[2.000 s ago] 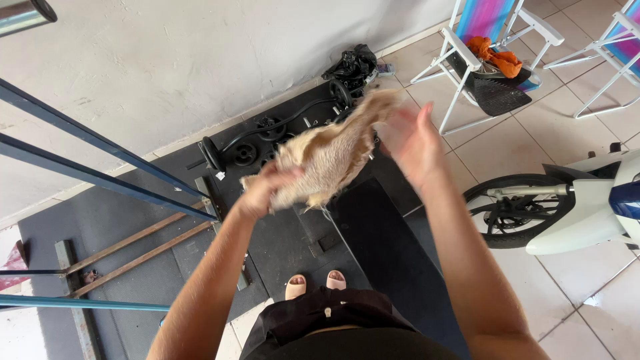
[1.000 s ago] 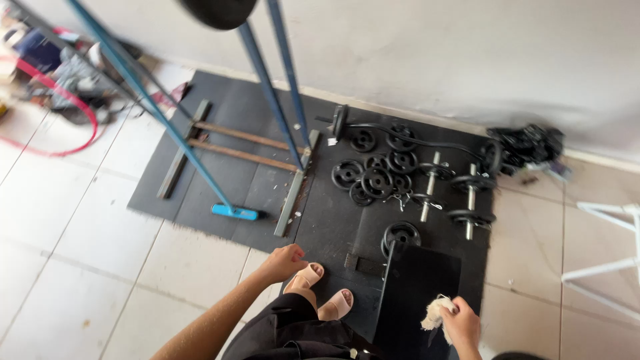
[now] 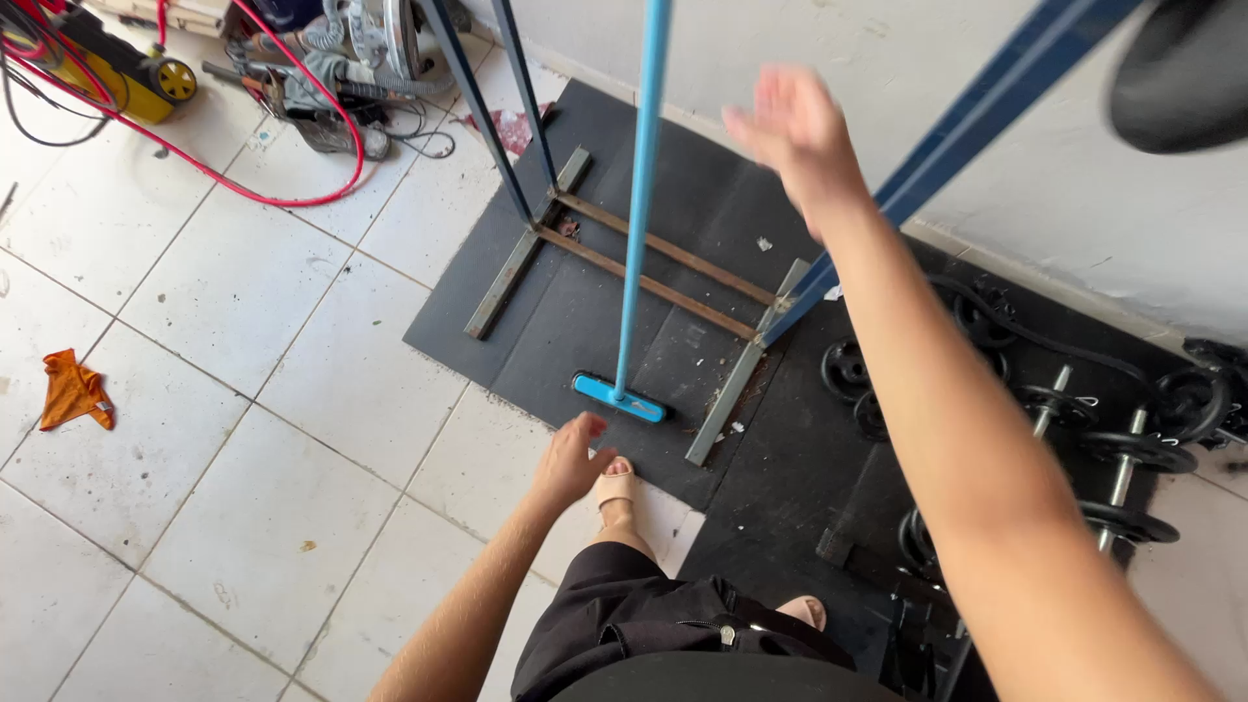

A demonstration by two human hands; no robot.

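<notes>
My right hand [image 3: 795, 132] is raised at the upper middle with its fingers apart and nothing in it. It is between the blue broom handle [image 3: 643, 166] and a dark blue metal post [image 3: 936, 156]. My left hand [image 3: 573, 456] hangs low in the middle, fingers loosely bent and empty, near the blue head of the push broom [image 3: 618, 397]. The broom stands upright, bristles down on a black rubber mat [image 3: 546, 341]. The cloth from the earlier views is not in sight.
A metal rack base [image 3: 726, 400] stands on the mat. Weight plates and dumbbells [image 3: 1121, 478] lie at right. An orange cloth [image 3: 76, 390] is on the tiles at left. A red hose [image 3: 312, 200], a yellow machine [image 3: 127, 68] and power tools [image 3: 341, 88] fill the upper left.
My right hand no longer holds the pale cloth it held a second ago, and has risen toward the broom and post. The view has swung left.
</notes>
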